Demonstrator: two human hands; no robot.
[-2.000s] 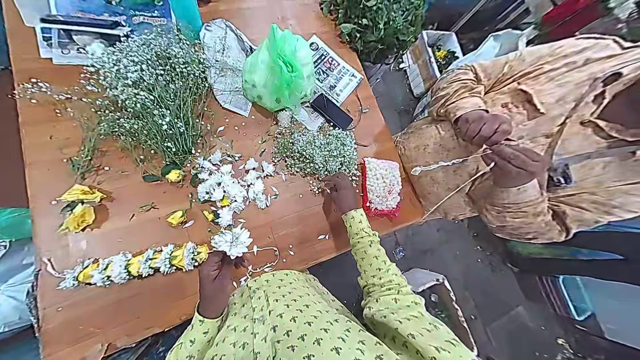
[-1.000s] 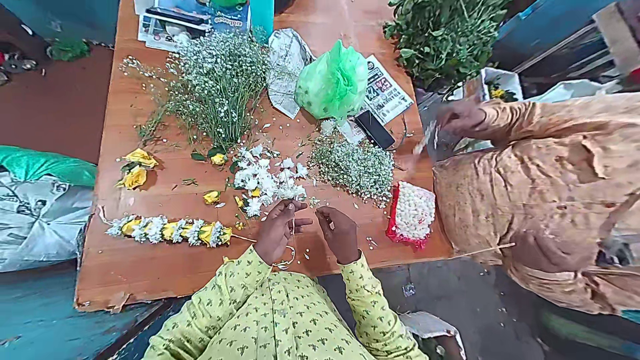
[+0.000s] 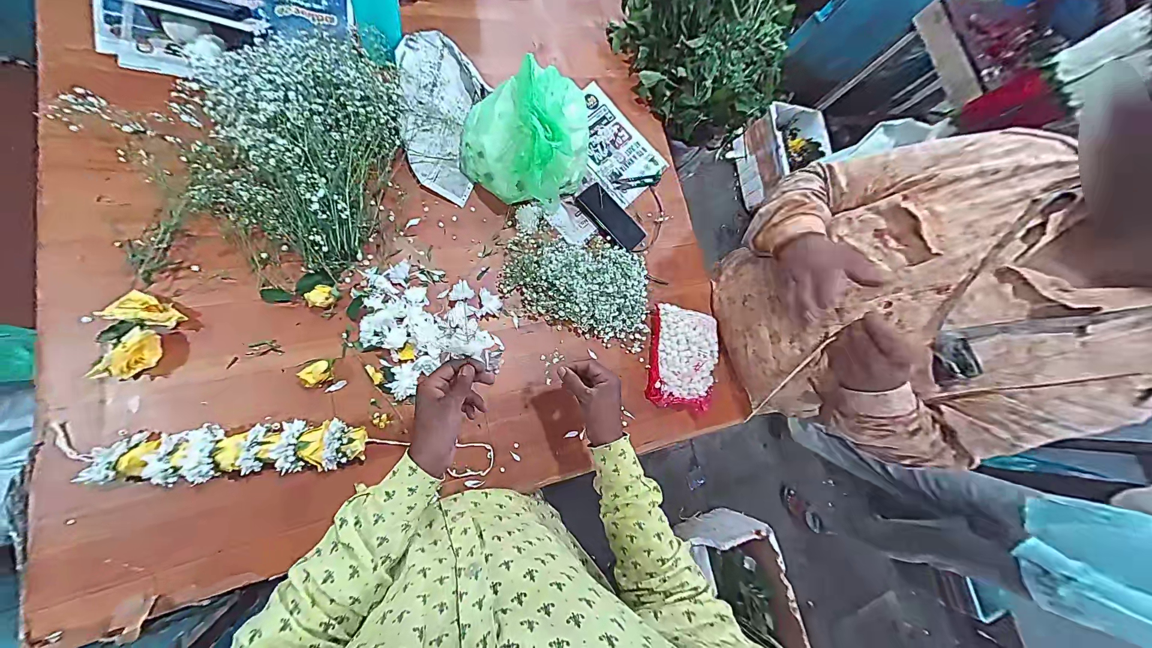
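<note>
My left hand (image 3: 447, 409) is closed at the fingertips on a white flower (image 3: 481, 353), just below a heap of white flowers (image 3: 409, 328). My right hand (image 3: 591, 391) is held up over the table, thumb and finger pinched; whether something thin is between them is too small to tell. A garland of yellow and white flowers (image 3: 225, 453) lies at the lower left, and its string (image 3: 477, 463) runs past my left wrist. Beyond my right hand is a pile of small white filler blossoms (image 3: 580, 283). A block of white buds with red edging (image 3: 684, 355) lies to its right.
Baby's breath stems (image 3: 297, 144), a green plastic bag (image 3: 531, 135), a phone (image 3: 610, 216) and newspaper (image 3: 621, 144) lie on the wooden table (image 3: 180, 549). Yellow roses (image 3: 130, 351) are at the left. Another person's hands (image 3: 823, 270) are at the right, beyond the table edge.
My right hand has left the filler blossom pile and come up beside my left hand. The large white flower at the garland's end two seconds ago no longer shows there.
</note>
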